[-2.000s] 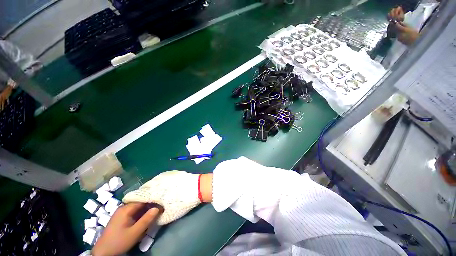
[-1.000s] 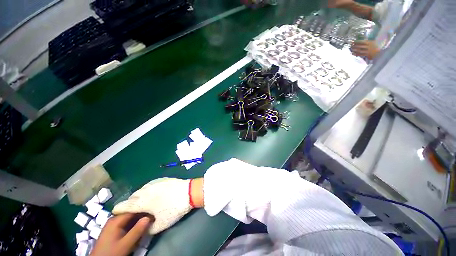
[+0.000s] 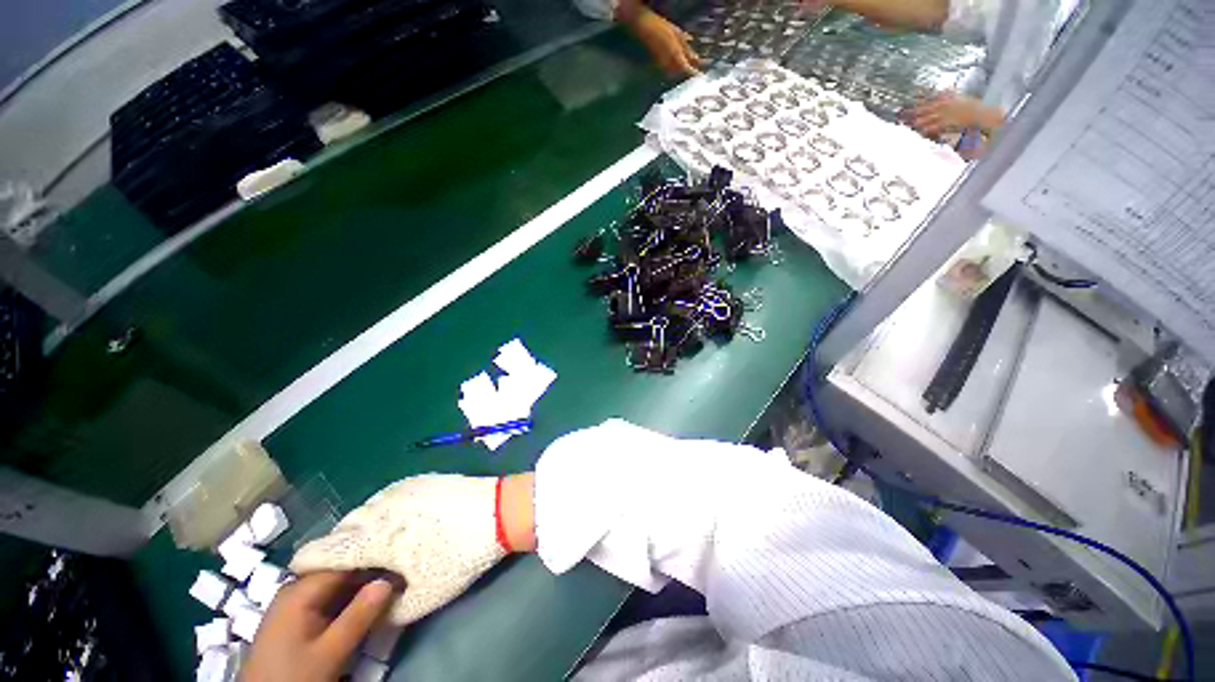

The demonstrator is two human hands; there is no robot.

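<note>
My right hand (image 3: 420, 540), in a cream knit glove with a red cuff, reaches in from the right. My bare left hand (image 3: 309, 633) comes from the bottom left edge, partly cut off. Their fingers meet, thumb and fingers curled together. A dark area shows between them, but whatever they may hold is hidden. A loose pile of white pads (image 3: 241, 610) lies just left of the hands, partly covered by them. Faint clear plastic squares (image 3: 312, 504) lie above the glove. Pale yellowish blocks (image 3: 227, 494) sit by the white strip.
A blue pen (image 3: 472, 434) touches white paper pieces (image 3: 509, 389). A heap of black binder clips (image 3: 673, 273) lies before a white sheet of ring-shaped parts (image 3: 800, 153). Stacked black trays (image 3: 200, 133) stand across the line. Another person's hands (image 3: 949, 115) are at the top right. An equipment shelf (image 3: 1079, 426) is right.
My hands stay together with little visible change. The view has shifted, so the bench things sit further left. Another person's hands have moved over the silvery parts at the far end.
</note>
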